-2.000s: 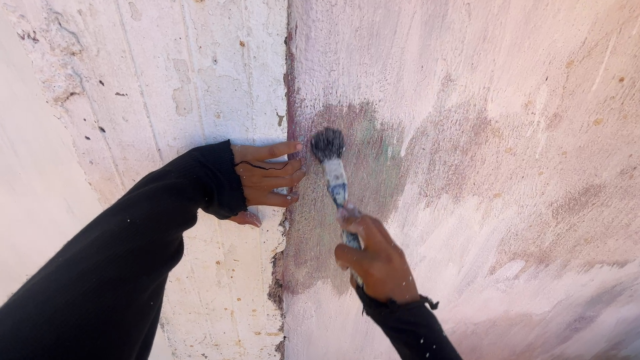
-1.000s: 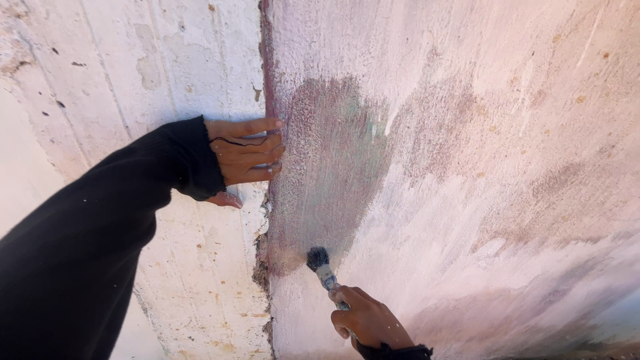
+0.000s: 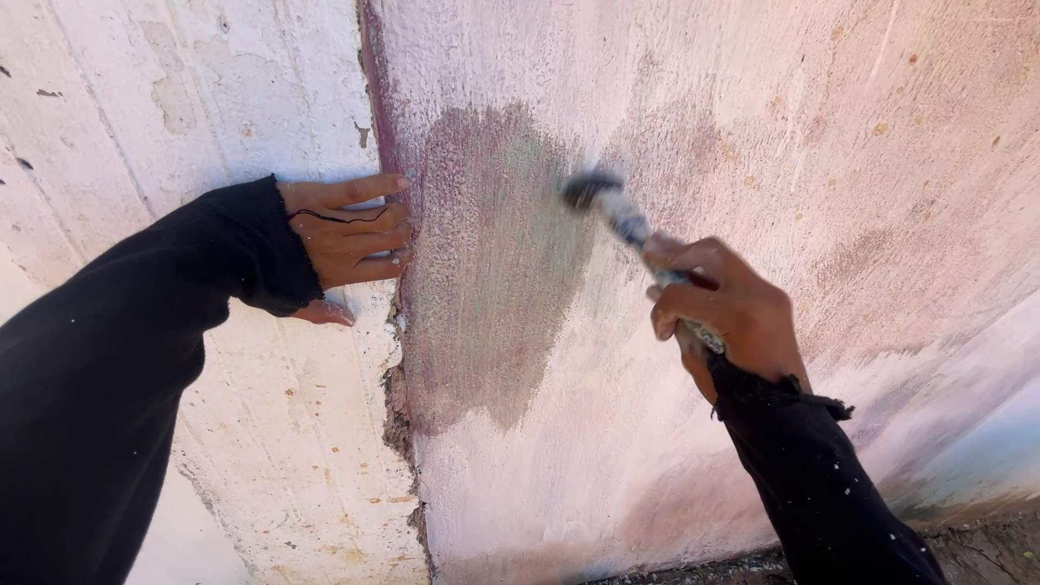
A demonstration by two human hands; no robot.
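Note:
My right hand [image 3: 723, 301] grips the paint-marked handle of a round paintbrush [image 3: 621, 215]. Its dark bristles, blurred by motion, are at the right edge of a darker grey-mauve patch [image 3: 496, 268] on the pink wall [image 3: 666, 439]. My left hand [image 3: 349, 231] lies with spread fingers on the white-painted surface [image 3: 268, 422], fingertips at the edge where it meets the pink wall. The left hand holds nothing. A thin dark cord or thread crosses its back. Both arms wear black sleeves, the right one frayed at the cuff.
A rough, chipped vertical edge [image 3: 398, 414] runs between the white and pink surfaces. Stains and flaking paint mark the white side. Dark ground [image 3: 987, 544] shows along the wall's foot at the lower right, below a bluish area [image 3: 991, 439].
The brush in my right hand went down to the lower end of the dark patch, then up to its right side. My left hand stays at the vertical edge.

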